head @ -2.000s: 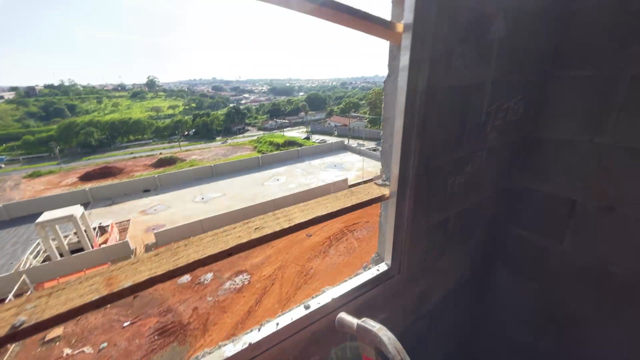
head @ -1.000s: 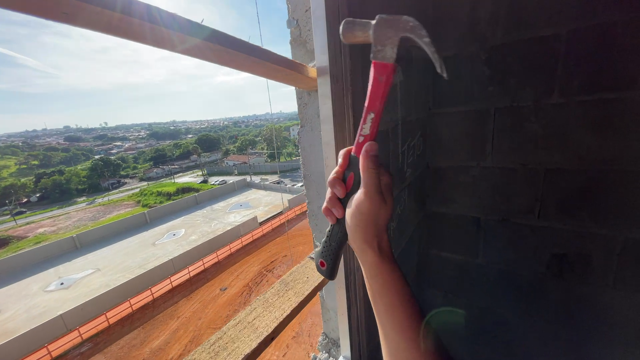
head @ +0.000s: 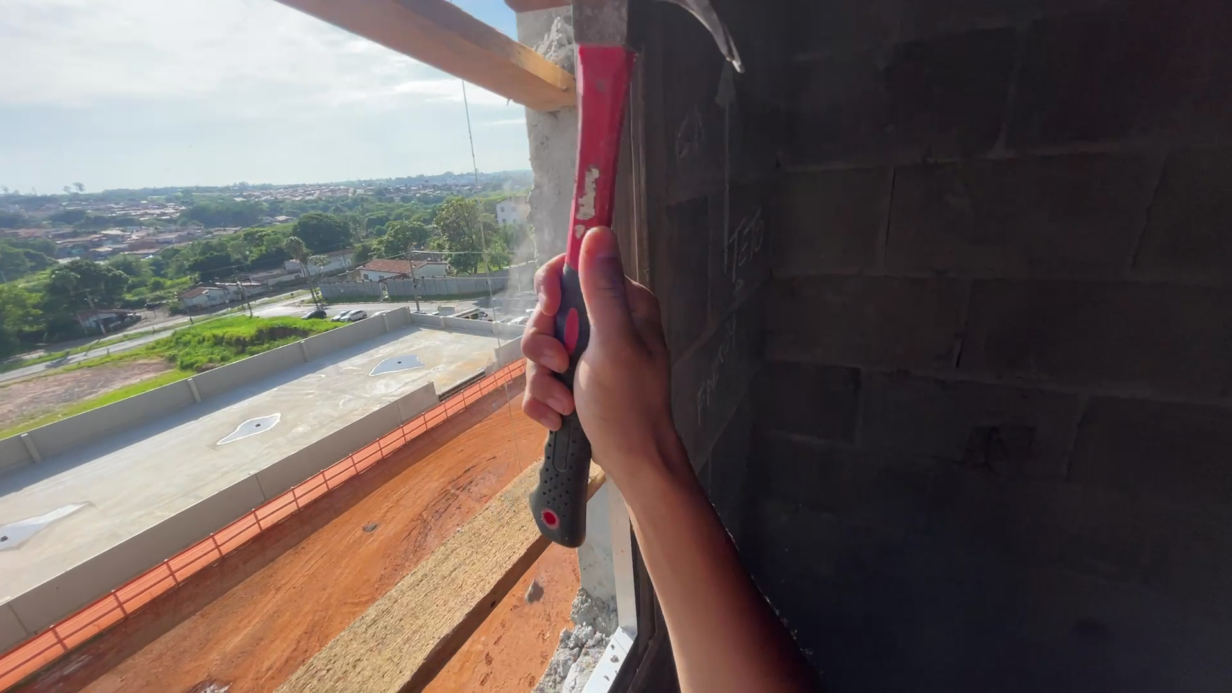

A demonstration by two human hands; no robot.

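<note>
My right hand (head: 602, 356) is raised near the middle of the view, wrapped around the dark rubber grip of a claw hammer (head: 602, 144). Its thumb lies along the handle, which stands nearly upright and is red above the grip. The claw curves to the right at the top edge, while the rest of the head is cut off by the frame. Behind the hammer is the rough concrete side of a window opening (head: 553, 173). Whether the hammer touches it, I cannot tell. My left hand is out of view.
One wooden board (head: 452, 43) crosses the opening high up, another (head: 433, 587) low down. A metal frame strip (head: 611, 659) edges the opening beside broken mortar. At right stands a dark block wall (head: 962, 318) with chalk-like marks. Far below outside lie red soil and a concrete slab.
Two seconds ago only a pale curved object showed at the bottom edge. One second ago my right hand held the hammer up with its whole head in view; now the head is partly cut off.
</note>
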